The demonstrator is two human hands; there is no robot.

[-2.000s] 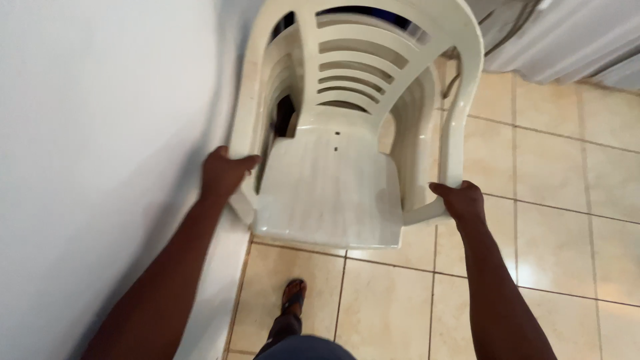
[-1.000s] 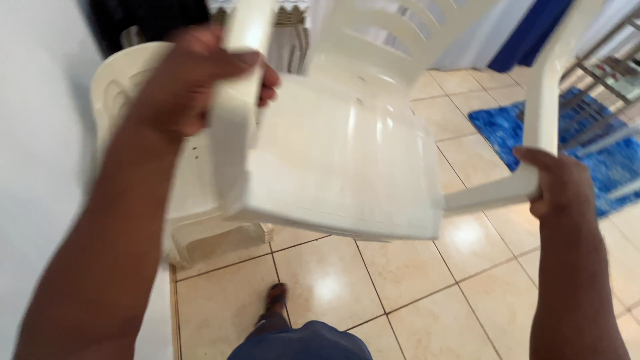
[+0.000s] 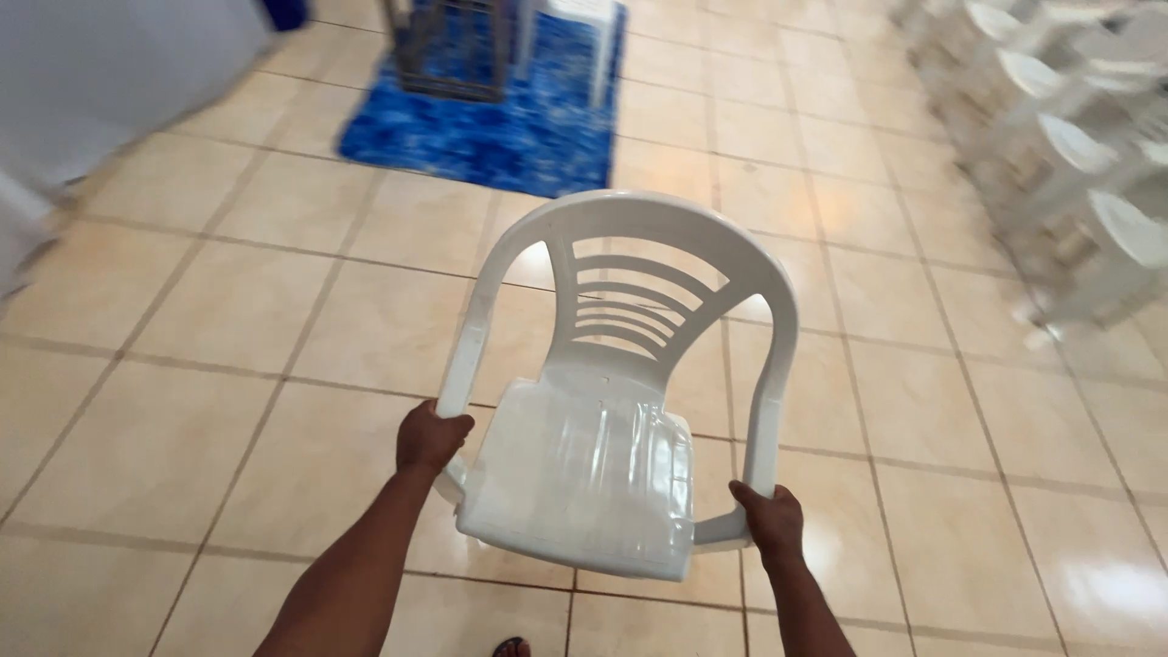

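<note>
A white plastic armchair (image 3: 584,465) with a slatted back is held in front of me, its backrest away from me and its seat facing up. My left hand (image 3: 433,438) grips the front of its left armrest. Around the front of the right armrest is my right hand (image 3: 774,520). The legs are hidden beneath the seat, so I cannot tell whether they touch the floor. One of my feet (image 3: 513,647), in dark footwear, shows at the bottom edge.
Beige floor tiles (image 3: 365,328) surround the chair. Beyond its back lies a blue rug (image 3: 484,137) with a metal-framed stand (image 3: 452,55) on it. Several white plastic chairs (image 3: 1068,146) line the right side, blurred. White cloth (image 3: 119,82) hangs at the upper left.
Two seconds ago the chair was over other stacked chairs by the wall. My hands have lifted it away from them, and the view has swung to the open floor, with both hands still on the armrests.
</note>
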